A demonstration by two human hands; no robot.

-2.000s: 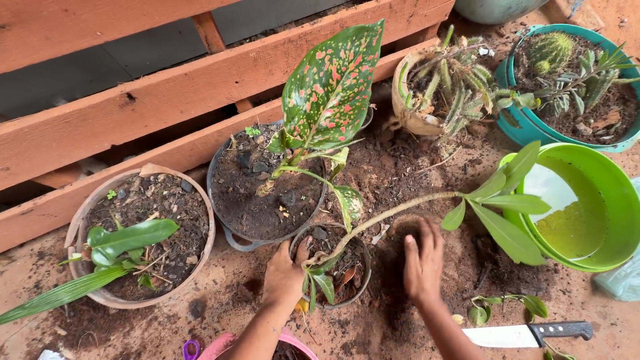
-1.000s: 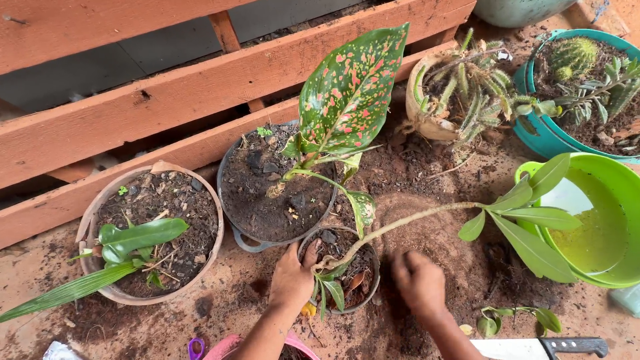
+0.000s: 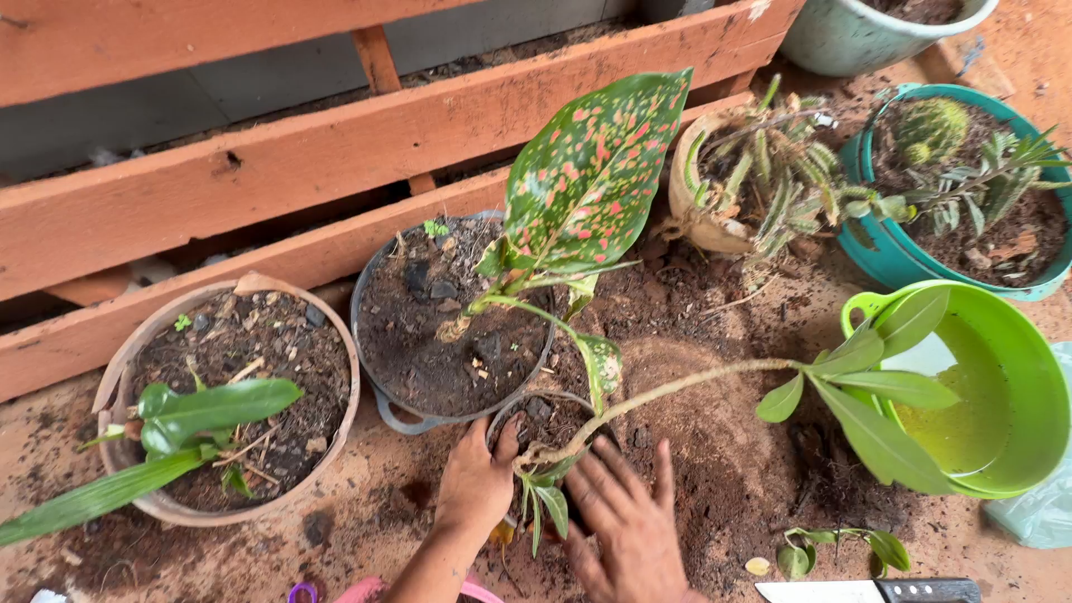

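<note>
A small round pot [image 3: 548,402] of dark soil stands at the lower middle, holding a plant with a long bare stem [image 3: 662,394] that leans right and ends in a cluster of green leaves [image 3: 863,385]. My left hand [image 3: 477,477] rests at the pot's left side, thumb over the rim. My right hand [image 3: 624,519] lies with fingers spread on the pot's right side and its soil, palm down. Just behind, a gray pot [image 3: 394,402] holds a plant with a large pink-spotted leaf [image 3: 595,167]. Loose soil [image 3: 712,452] covers the ground right of my right hand.
A clay-colored pot [image 3: 352,402] is at left; a pink container [image 3: 364,590] shows at the bottom edge. At right are a lime-green basin [image 3: 1038,394] with yellowish liquid, a teal pot [image 3: 863,234] with cacti, and a kitchen knife [image 3: 825,591]. An orange slatted wooden structure [image 3: 293,176] runs behind.
My right hand has moved left from the loose soil onto the small pot, its fingers now spread. My left hand has stayed at the pot's left side.
</note>
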